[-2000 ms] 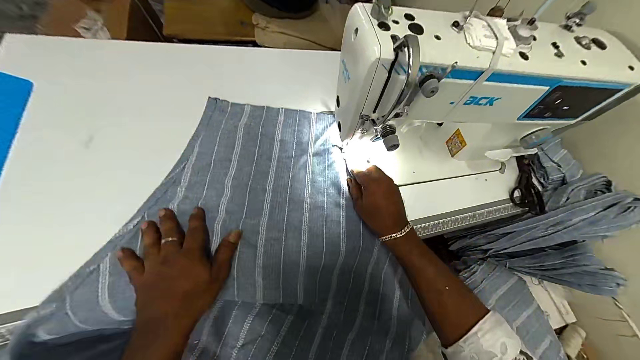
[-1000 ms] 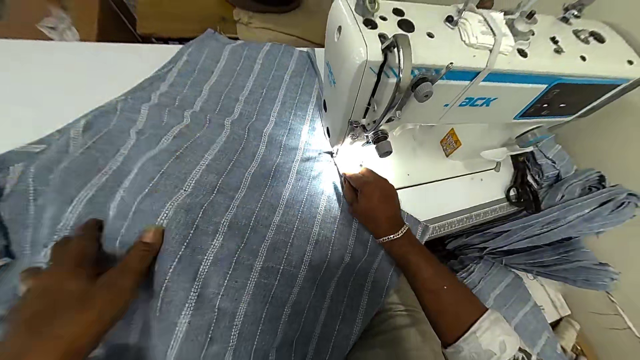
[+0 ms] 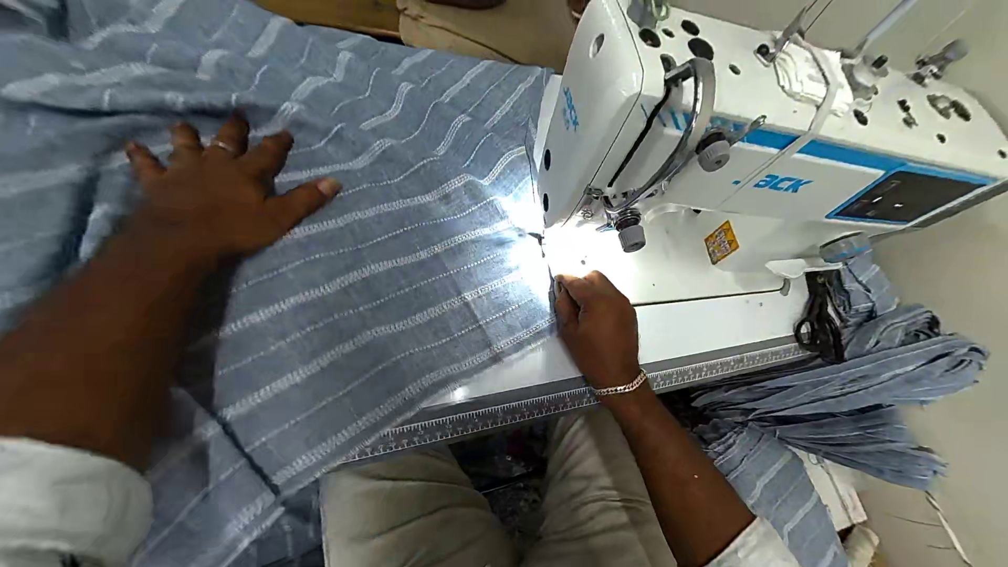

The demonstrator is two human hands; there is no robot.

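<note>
Blue-grey striped fabric (image 3: 378,252) spreads over the table on the left, its right edge under the lit needle area of a white Jack sewing machine (image 3: 787,150). Flat on this cloth, at the upper left, lies my left hand (image 3: 220,189), fingers spread, with a ring on one finger. Just below the needle area, my right hand (image 3: 594,323) pinches the cloth's edge between thumb and fingers; a bracelet is on that wrist. Glare hides the needle and presser foot.
Black-handled scissors (image 3: 820,319) rest at the table's right end, beside a bunched heap of striped fabric (image 3: 866,378). A measuring scale (image 3: 724,368) runs along the front edge. My legs are below it. Brown cloth (image 3: 488,31) lies beyond the table.
The fabric has turned, so its stripes now run more across the view, and it covers more of the left side. My left hand has moved up and forward. My right hand stays near the needle.
</note>
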